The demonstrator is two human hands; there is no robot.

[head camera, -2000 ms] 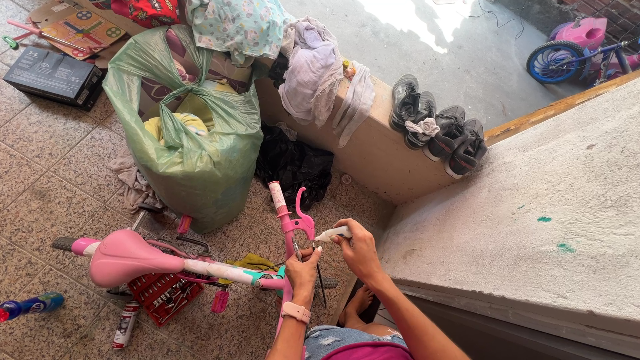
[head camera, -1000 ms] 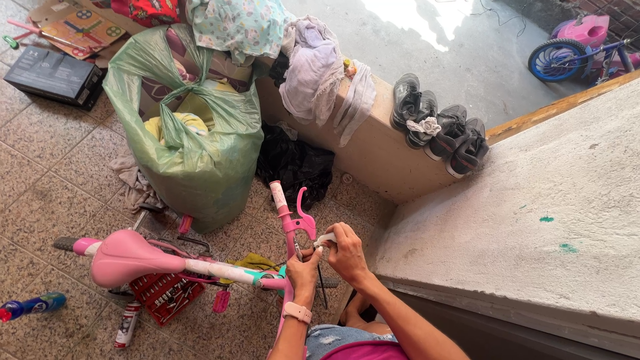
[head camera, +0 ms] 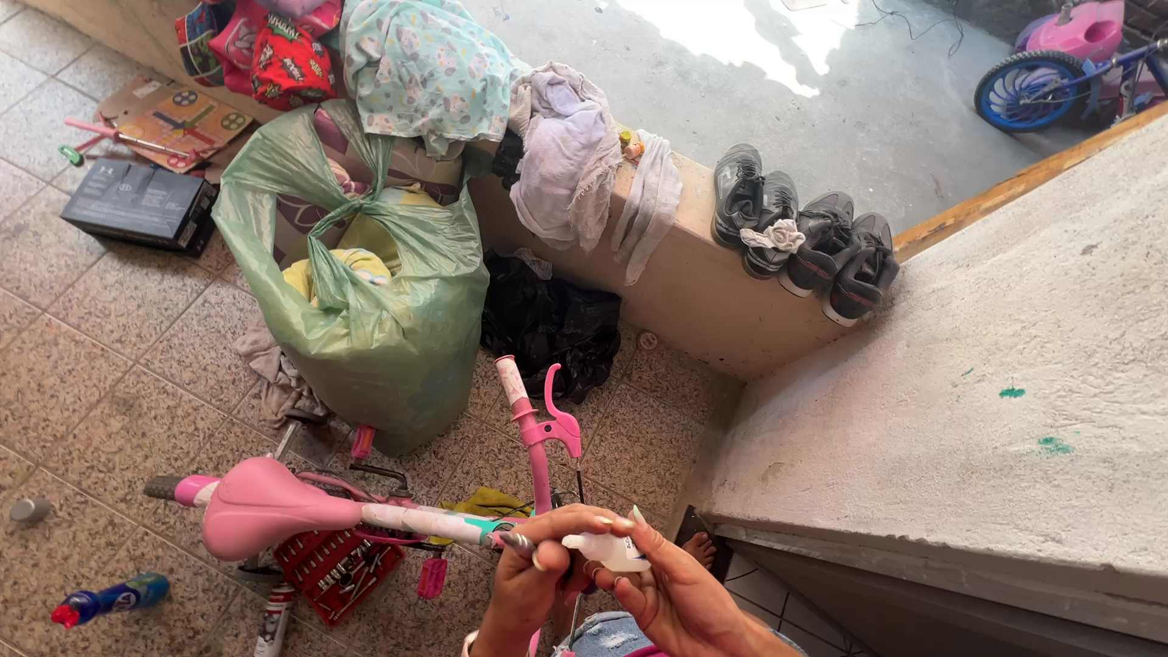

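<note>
Both my hands are together over the handlebar of a pink child's bicycle (head camera: 538, 465). My left hand (head camera: 525, 584) is closed around a slim metal tool (head camera: 518, 544) whose tip points up and left. My right hand (head camera: 671, 593) holds a small white plastic bottle (head camera: 610, 551) between thumb and fingers, its narrow end turned toward my left hand. Beyond my hands is the pink brake lever (head camera: 558, 427), with a black cable below it. The pink saddle (head camera: 274, 509) lies to the left. My fingers hide part of the handlebar.
A red socket set tray (head camera: 333, 570), a spray can (head camera: 274, 620) and a blue bottle (head camera: 119, 598) are on the tiled floor. Behind stand a stuffed green plastic bag (head camera: 392, 365) and a low wall (head camera: 693, 301) bearing cloths and black shoes (head camera: 803, 237). A rough white wall (head camera: 949, 411) bounds the right.
My hands have drawn nearer to the camera and lower in view, away from the brake lever. The white bottle is still in my right hand, now turned with its narrow end leftward.
</note>
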